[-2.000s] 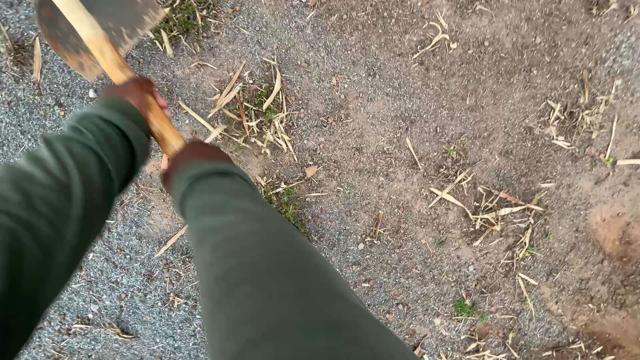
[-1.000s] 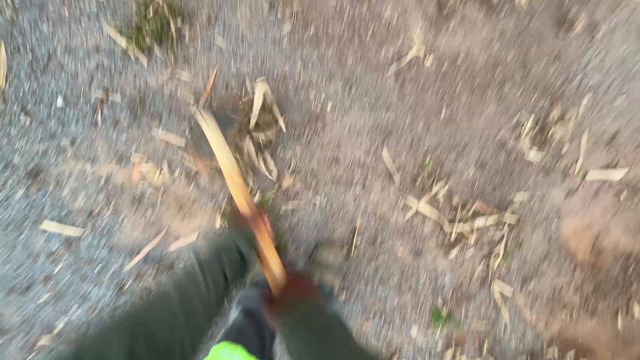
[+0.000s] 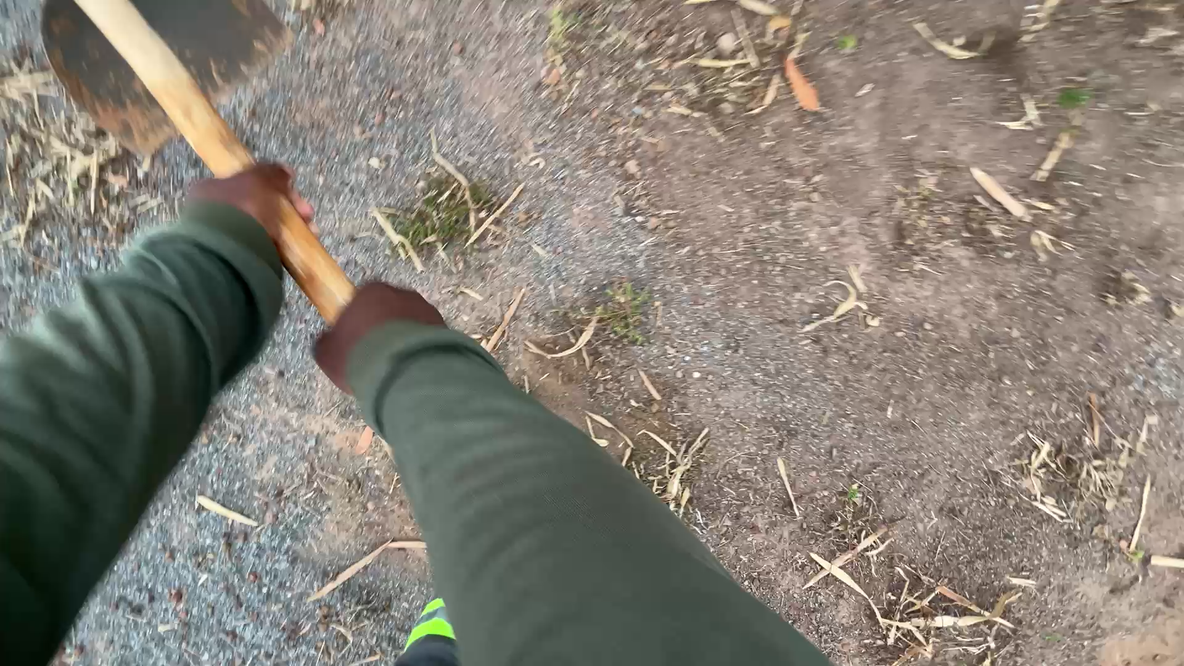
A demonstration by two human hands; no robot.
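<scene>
A hoe with a wide, dirt-marked metal blade [image 3: 208, 46] reaches into the upper left corner, raised on a light wooden handle [image 3: 208, 129]. My left hand [image 3: 254, 199] is closed around the middle of the visible handle. Nearer to me, at the handle's lower visible end, my right hand [image 3: 375, 324] grips it too. Both arms wear dark green sleeves, and the right sleeve hides much of the ground at the bottom. Whether the blade touches the ground cannot be told.
Packed soil and grey gravel [image 3: 203, 573] carry scattered dry leaf strips [image 3: 934, 615]. A small green weed tuft [image 3: 439, 213] grows right of the handle, another weed [image 3: 624, 310] further right. A dark garment with a bright yellow-green band [image 3: 430, 629] shows at the bottom.
One second ago both hands and the handle were low, near my feet, with the blade end at the ground. They are now up and forward at the upper left, blade in sight.
</scene>
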